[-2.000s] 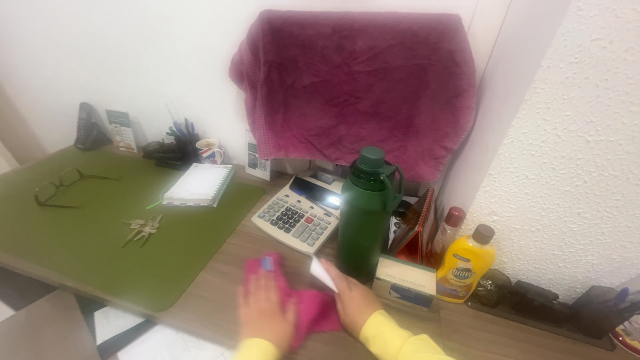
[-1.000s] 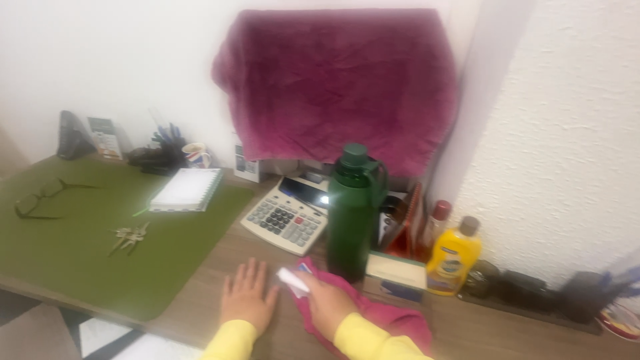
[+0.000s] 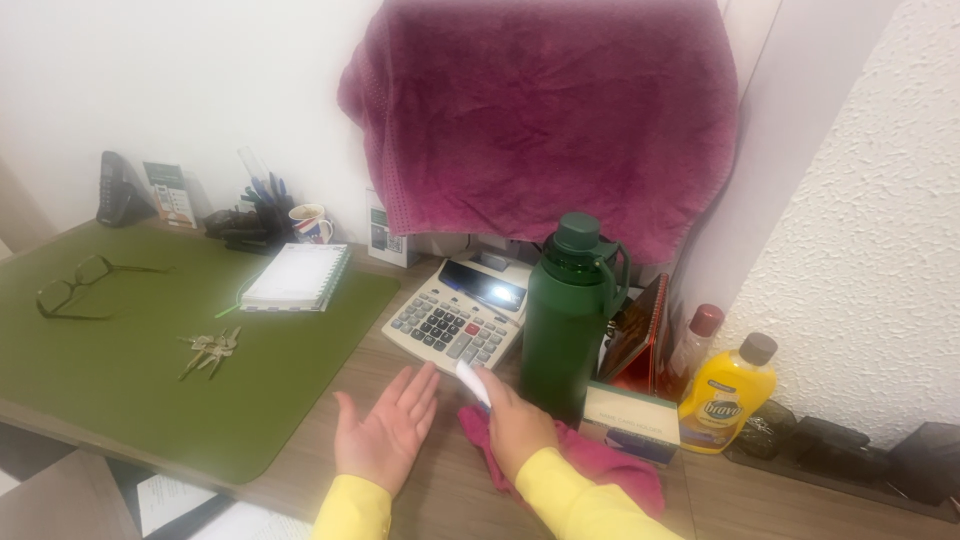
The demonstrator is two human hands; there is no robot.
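My left hand (image 3: 386,431) is palm up over the wooden desk, fingers apart, holding nothing. My right hand (image 3: 517,427) grips a small white object (image 3: 473,383), its kind unclear, above a magenta cloth (image 3: 611,469) that lies partly beneath the hand and forearm. Just behind my right hand stands a green thermos (image 3: 564,322). Beyond both hands sits a printing calculator (image 3: 457,322). A name card holder box (image 3: 631,421) rests at the cloth's far edge, beside the thermos.
A yellow polish bottle (image 3: 726,397) and a red-capped bottle (image 3: 694,345) stand right. On the green desk mat (image 3: 300,405) are keys (image 3: 210,351), eyeglasses (image 3: 75,283) and a spiral notebook (image 3: 296,276). A mug (image 3: 309,223) stands behind. A maroon towel (image 3: 555,120) hangs over something behind the calculator.
My left hand, on the magenta cloth two seconds ago, came off it and has since turned palm up. The cloth has shifted right, beneath my right hand and forearm.
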